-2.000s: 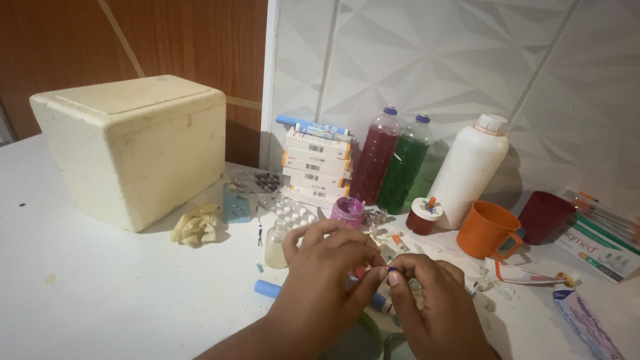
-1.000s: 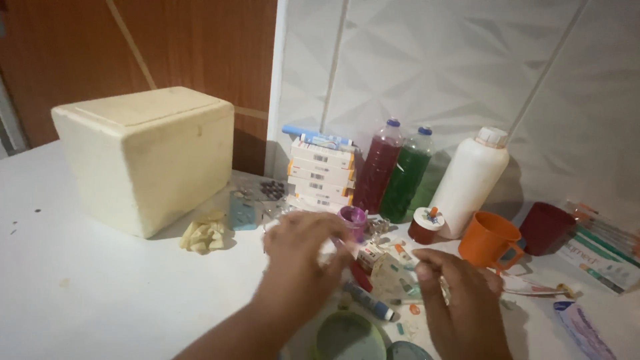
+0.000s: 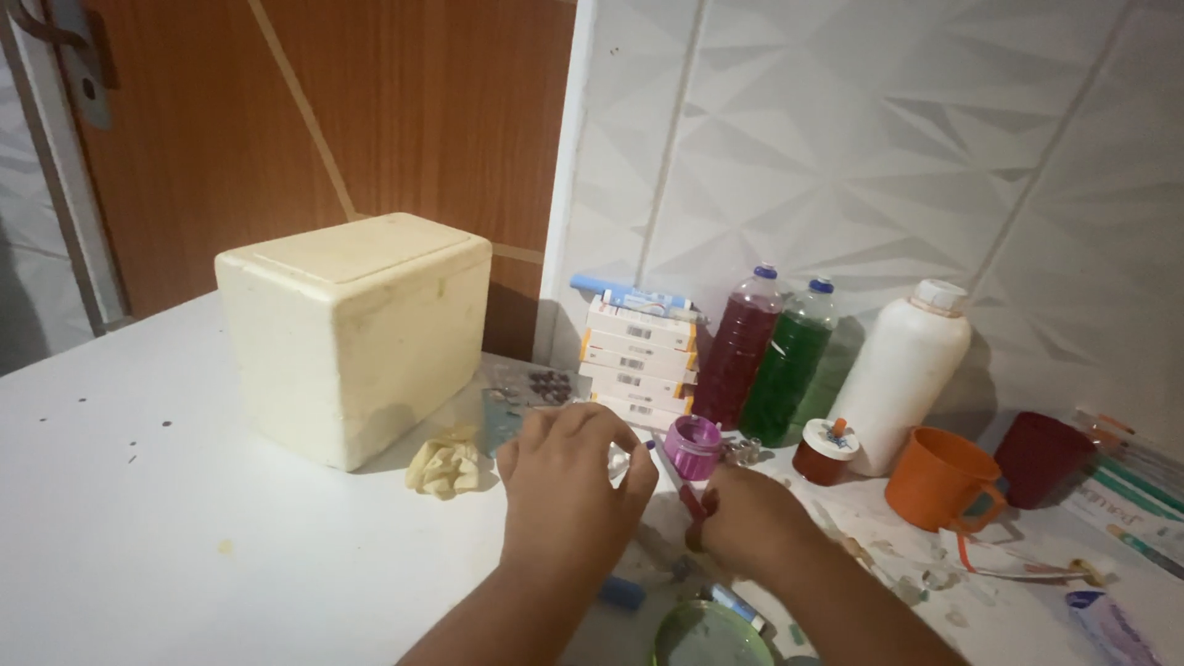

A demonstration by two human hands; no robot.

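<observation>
My left hand (image 3: 578, 481) is bent over the middle of the table, its thumb and fingers around a small white object (image 3: 618, 460) that is mostly hidden. A small blue-purple tip shows beside the thumb. My right hand (image 3: 754, 523) grips the red handle (image 3: 692, 507) of a slim tool, perhaps scissors or a knife, pointing toward the left hand. Just behind the hands stands a purple jar (image 3: 693, 448). A green-rimmed round dish (image 3: 712, 638) lies at the near edge of the view, with a blue-and-white marker-like tube (image 3: 737, 608) beside it.
A foam box (image 3: 361, 342) stands left, near crumpled cream gloves (image 3: 444, 465). Behind are stacked cartons (image 3: 638, 361), a red-liquid bottle (image 3: 740, 347), a green-liquid bottle (image 3: 788, 365) and a white bottle (image 3: 902, 379). An orange mug (image 3: 942, 478) and small scraps are on the right.
The right hand has moved left toward the left hand and taken hold of the red-handled tool, which lay between the hands one second ago. The view has shifted.
</observation>
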